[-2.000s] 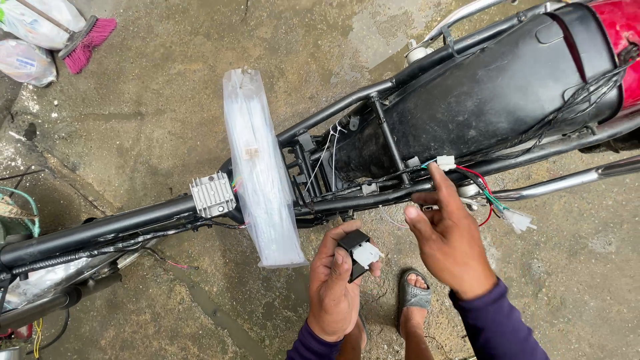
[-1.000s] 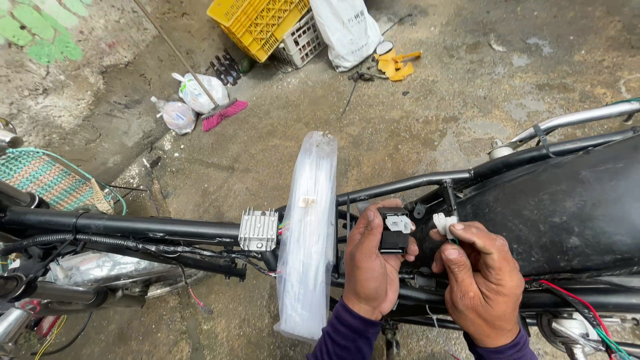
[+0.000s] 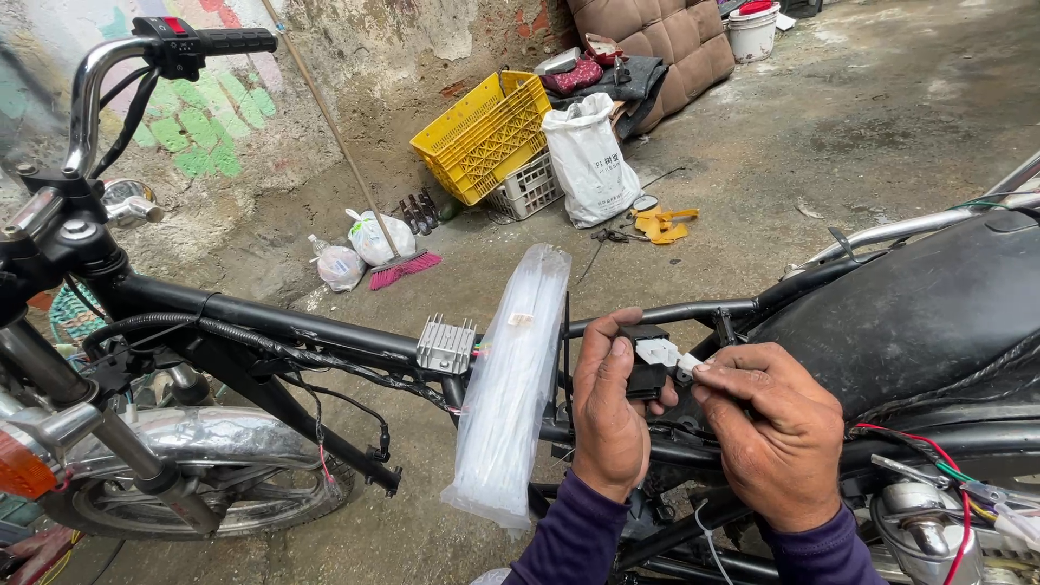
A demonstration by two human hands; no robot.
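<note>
My left hand holds a black electrical module with a white plastic socket on its face. Between the thumb and fingers of my right hand is a small white wire connector, close against the socket; whether it is inserted I cannot tell. Both hands are above the black motorcycle frame. To their left, a clear bag of white cable ties lies across the frame tube, beside a finned metal regulator-rectifier.
The handlebar rises at the left, and the black rear fender spans the right. Loose red and green wires hang at lower right. Behind are a broom, a yellow crate and a white sack.
My right hand has come from the wiring by the frame to my left hand, now with a white connector in its fingers. The view has swung up toward the wall and handlebar.
</note>
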